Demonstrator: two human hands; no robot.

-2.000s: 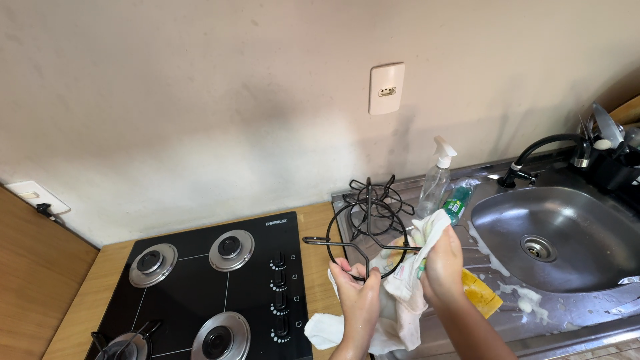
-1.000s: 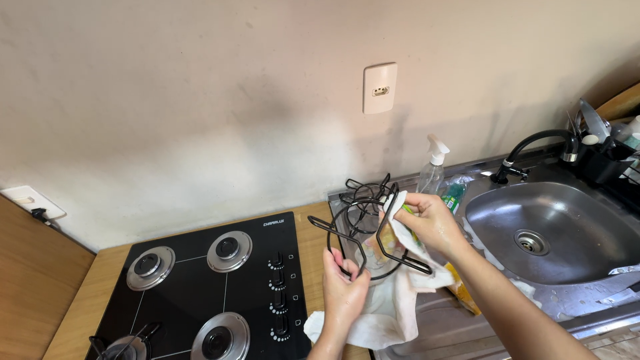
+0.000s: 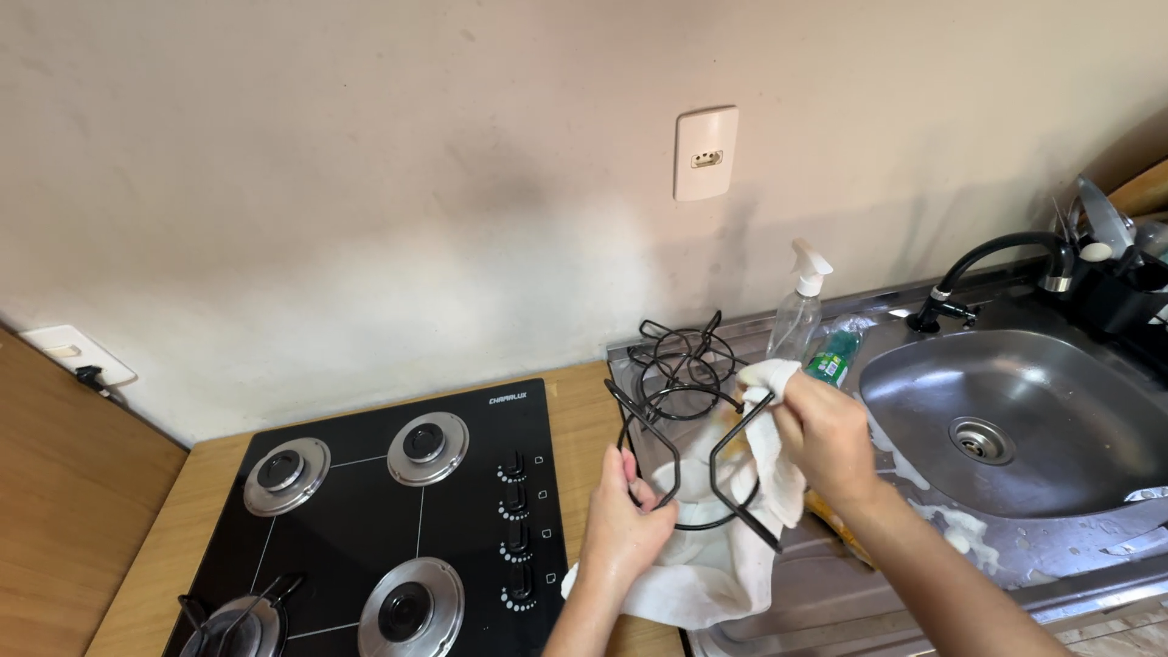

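Between my hands is a round black wire pan support from a gas cooktop (image 3: 677, 465), tilted above the drainboard's left edge. My left hand (image 3: 630, 520) grips its lower left side. In my right hand (image 3: 821, 429) is a white cloth (image 3: 712, 584), pinched around the support's upper right part; the rest of the cloth hangs down behind and below the ring. More black pan supports (image 3: 689, 360) lie on the steel drainboard near the wall. One pan support (image 3: 246, 616) sits on the near left burner of the black glass cooktop (image 3: 351, 516).
Behind my right hand stand a clear spray bottle (image 3: 797, 319) and a green package (image 3: 835, 354). A yellow item (image 3: 838, 529) lies partly under my right wrist. Right of it are foam, the steel sink (image 3: 1049, 411), a black faucet (image 3: 990, 251) and a black utensil holder (image 3: 1118, 297).
The pan support has turned and tilted between my hands. My right hand with the cloth has gone from the right side of the ring to its upper part.
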